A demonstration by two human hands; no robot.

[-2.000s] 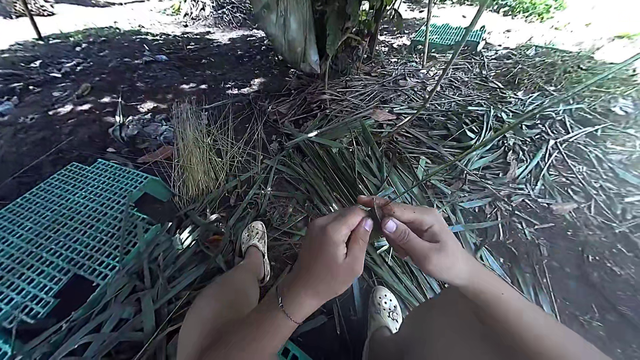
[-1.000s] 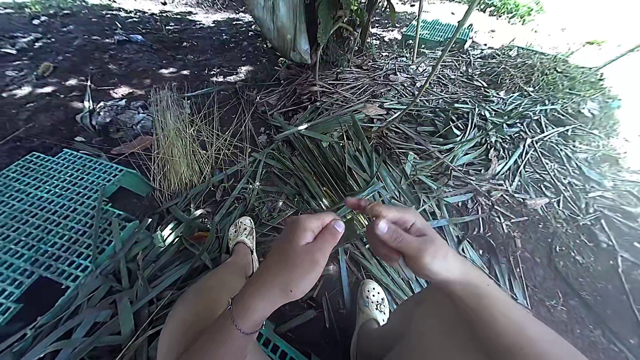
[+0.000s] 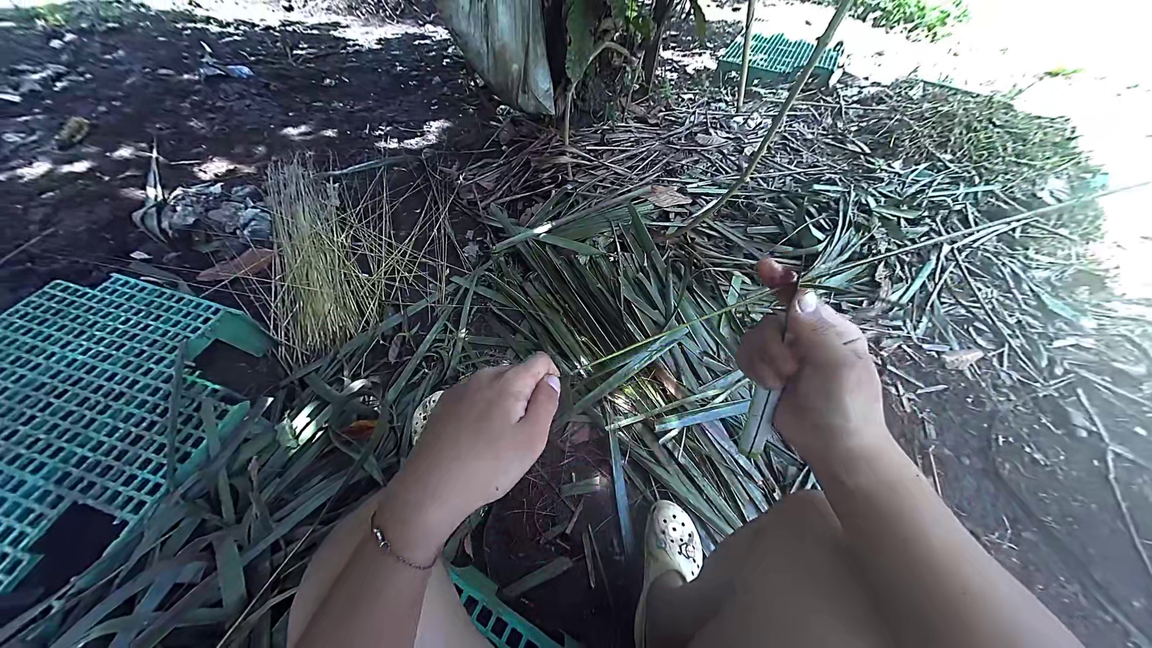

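My left hand (image 3: 490,423) is closed on one end of a thin green leaf strip (image 3: 652,339), left of centre. The strip runs up and right to my right hand (image 3: 810,360). That hand grips a small tool with a flat pale handle (image 3: 761,419), perhaps a knife; its blade is mostly hidden by the fingers. Beyond the right hand, a long thin part of the leaf (image 3: 981,232) stretches toward the right edge. Under and between the hands lies a pile of long green leaves (image 3: 594,297).
A bundle of thin yellowish stalks (image 3: 315,270) stands left of the leaf pile. A green plastic grate (image 3: 108,378) lies at the left, another (image 3: 781,58) at the back. A slender stem (image 3: 774,130) rises behind the pile, near a plant base (image 3: 508,54). Cut leaves (image 3: 207,549) surround my feet.
My hands, close together before, have moved apart, the right one to the right. The leaf strip now shows stretched between them, and the tool's pale handle has come into sight.
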